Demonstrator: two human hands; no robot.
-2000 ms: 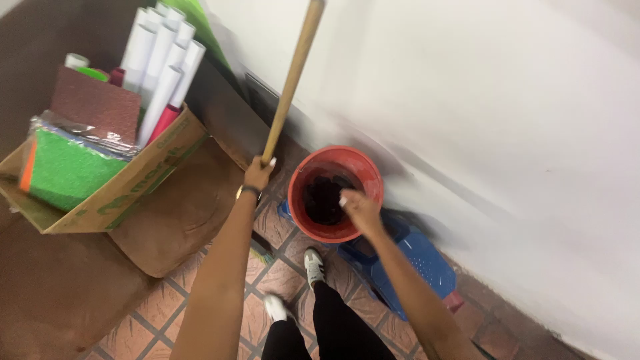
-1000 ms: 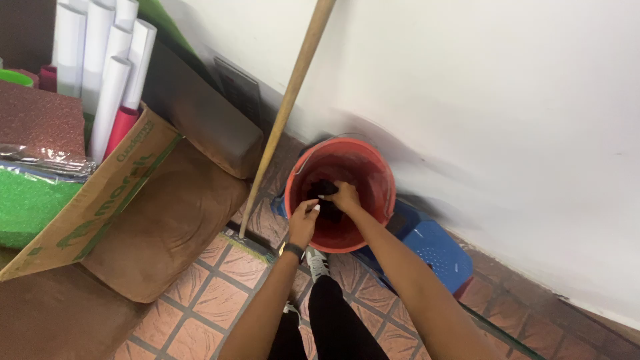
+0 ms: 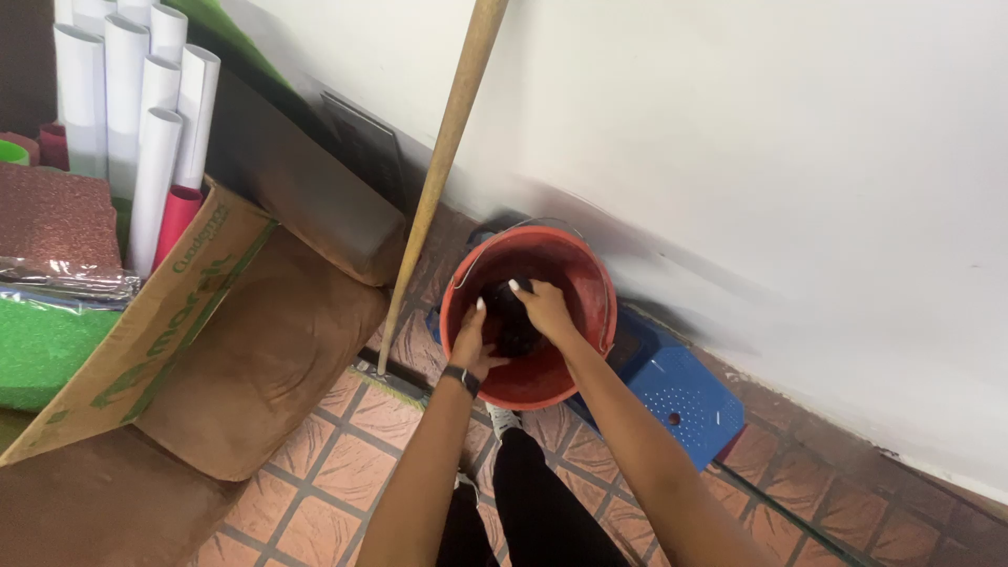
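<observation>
Both of my hands reach into a red plastic bucket (image 3: 535, 390) with a wire handle. My right hand (image 3: 545, 311) grips part of a dark, soft-looking bundle (image 3: 516, 319), perhaps cloth, inside it. At the bucket's left inner side, my left hand (image 3: 476, 342) has its fingers apart beside the dark bundle; a black band circles that wrist. To the left of the bucket, a broom with a wooden handle (image 3: 441, 169) stands with its head (image 3: 394, 384) on the tiles, touched by neither hand.
A blue perforated plastic stool (image 3: 685, 394) is right of the bucket, near the white wall (image 3: 748, 173). On a brown sofa (image 3: 268, 354) at the left rests a cardboard box (image 3: 173, 315) with white paper rolls (image 3: 157, 189) and glitter sheets. A dark green pole (image 3: 787, 512) lies lower right.
My left hand has let go of the broom handle and moved into the bucket. My right hand remains in the bucket. The view has shifted, bringing the bucket closer.
</observation>
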